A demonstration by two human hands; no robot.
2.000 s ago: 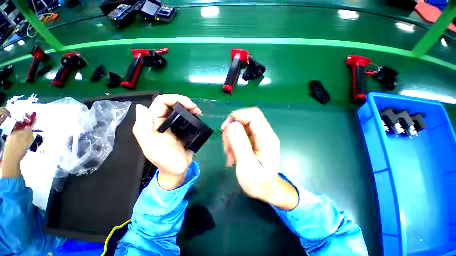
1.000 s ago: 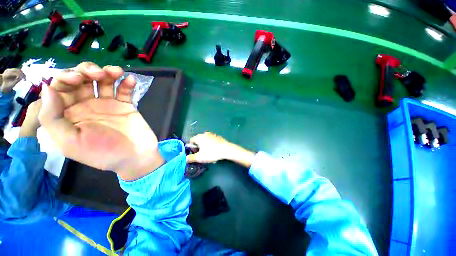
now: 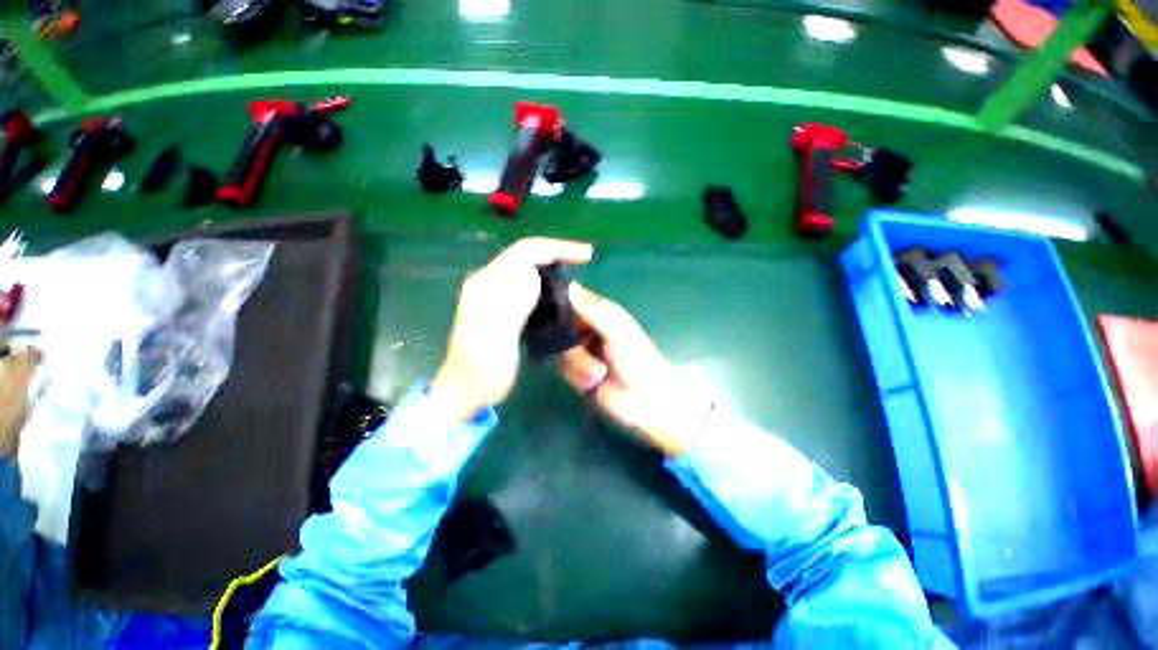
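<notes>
A black plastic part (image 3: 551, 312) is held between both hands above the green bench. My left hand (image 3: 493, 325) is closed around its left side. My right hand (image 3: 625, 371) touches its lower right side with bent fingers. The image is blurred, and the fingers hide much of the part. I cannot tell whether a small piece is pinched in my right fingers. Another dark piece (image 3: 476, 538) lies on the bench near my left forearm.
A dark tray (image 3: 203, 508) at left carries clear plastic (image 3: 210, 318). A blue bin (image 3: 1003, 419) at right holds black-and-silver parts (image 3: 942, 282). Red-and-black devices (image 3: 523, 159) and small black pieces (image 3: 724, 211) lie across the back. Another person's hand (image 3: 15, 396) shows at far left.
My left hand has come back from the raised, open pose over the tray. Both hands now meet around a black part. A black pronged piece, absent two seconds ago, lies on the line at the back.
</notes>
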